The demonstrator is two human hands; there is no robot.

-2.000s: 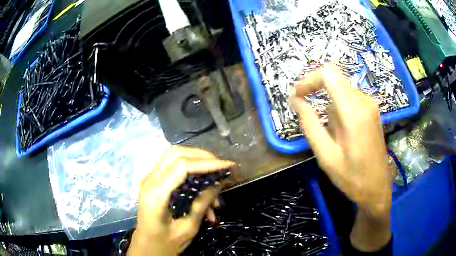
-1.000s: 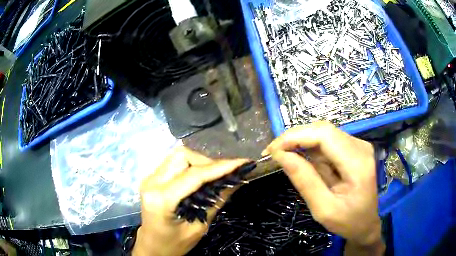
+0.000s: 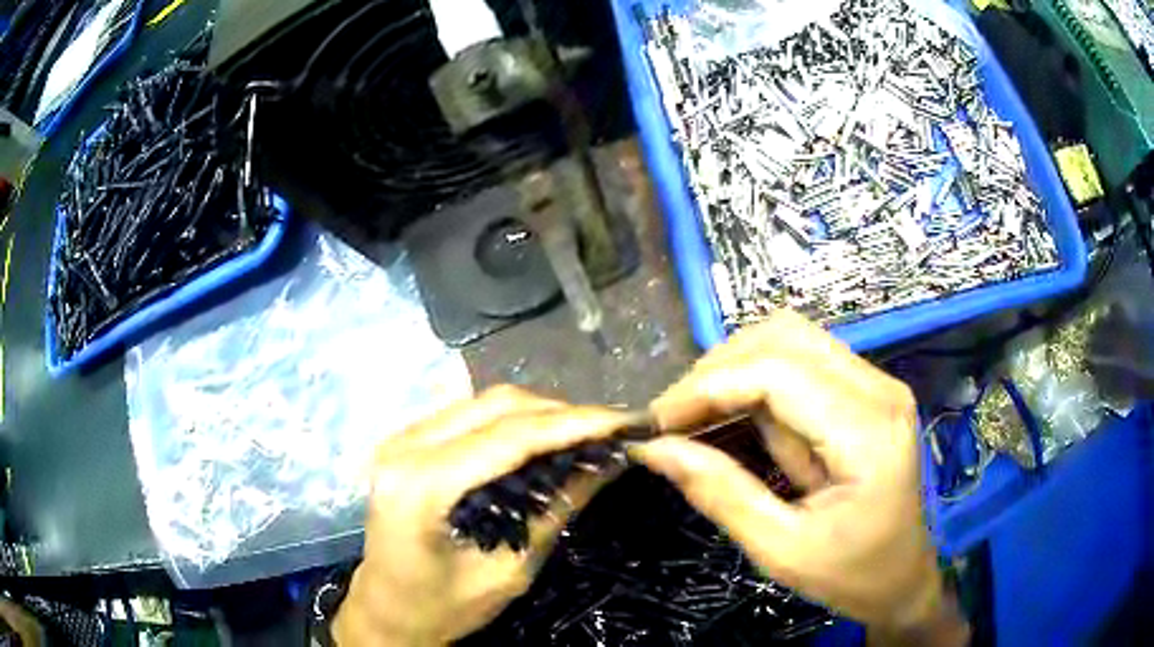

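My left hand (image 3: 468, 468) is closed around a bunch of black slender parts (image 3: 525, 495) with some shiny ends. My right hand (image 3: 797, 461) meets it at the left fingertips, thumb and forefinger pinched at the end of one black part. Any silver part between the right fingertips is hidden. Silver metal parts (image 3: 861, 164) fill the right blue tray (image 3: 905, 326). The soldering iron (image 3: 465, 23) points down behind the hands, its lower end (image 3: 585, 310) above the worn board. The hands do not touch it.
The left blue tray (image 3: 165, 314) holds black parts. A crinkled clear plastic bag (image 3: 279, 417) lies beside it. The stand base (image 3: 443, 284) and dark ringed fan box (image 3: 367, 114) stand behind the hands. Loose black parts (image 3: 658, 556) lie below the bench edge. A bag of brassy parts (image 3: 1063, 367) is at right.
My right hand has come from the silver parts tray with a thin silver part to my left hand. Its fingertips have since closed onto the black part's end.
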